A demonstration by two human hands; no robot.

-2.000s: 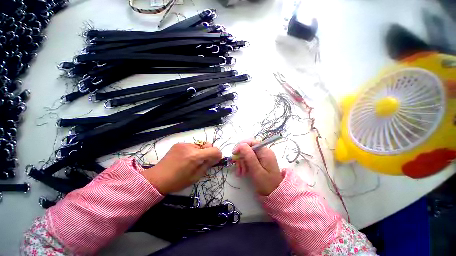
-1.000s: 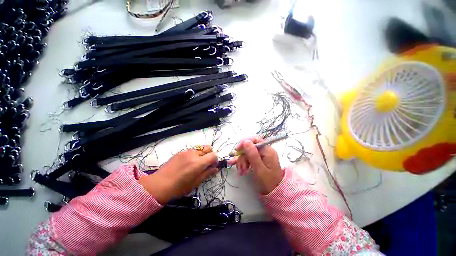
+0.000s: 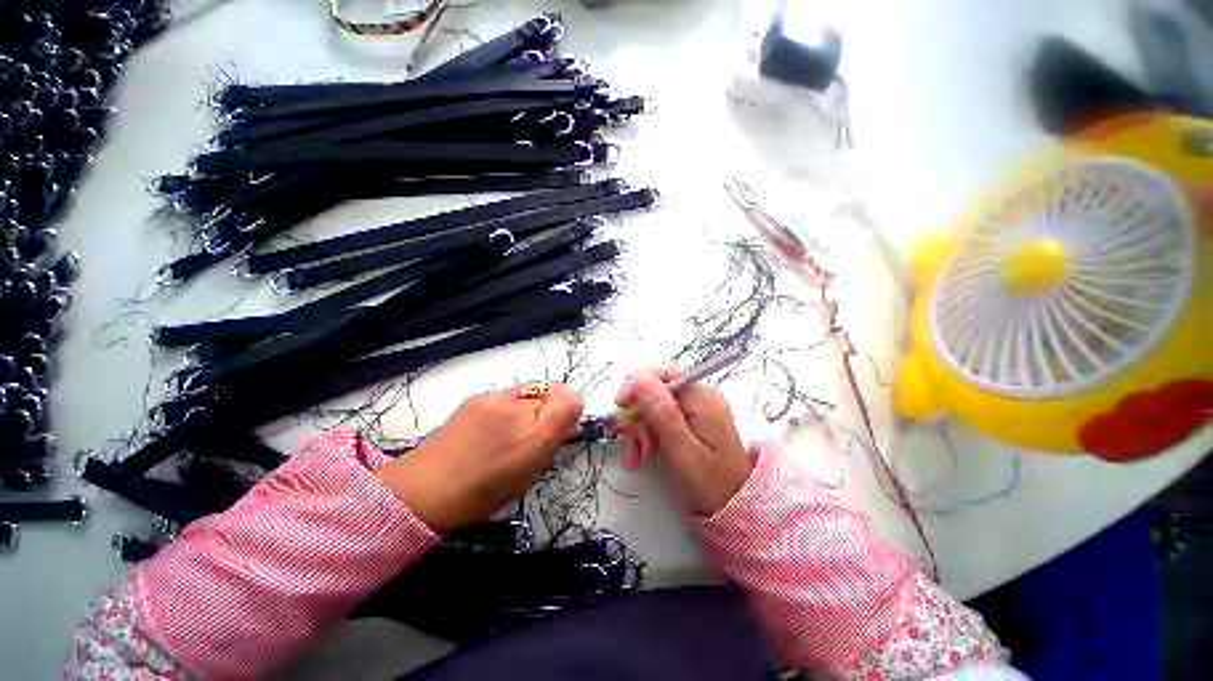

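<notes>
My left hand (image 3: 499,450), with a gold ring on a finger, is closed on a black webbing strap (image 3: 589,430); only its short end shows between my hands. My right hand (image 3: 685,436) holds a slim silver-grey hand tool (image 3: 710,367), yellowish near the tip, against that end. The exact contact is too small to tell. Dark thread ends (image 3: 565,499) lie below the strap end. A pile of black straps with D-rings (image 3: 399,286) lies beyond my left hand, and more straps (image 3: 506,581) lie near my lap.
A dense heap of ringed straps (image 3: 33,240) is at far left. Thread waste (image 3: 745,299) and a reddish cord (image 3: 858,386) lie right of centre. A yellow fan (image 3: 918,386) stands at right. A small black item (image 3: 800,59) and a patterned band (image 3: 386,24) are at the far side.
Both hands stay in nearly the same place around the strap end, with small shifts of the fingers and tool. The whole view shifts slightly.
</notes>
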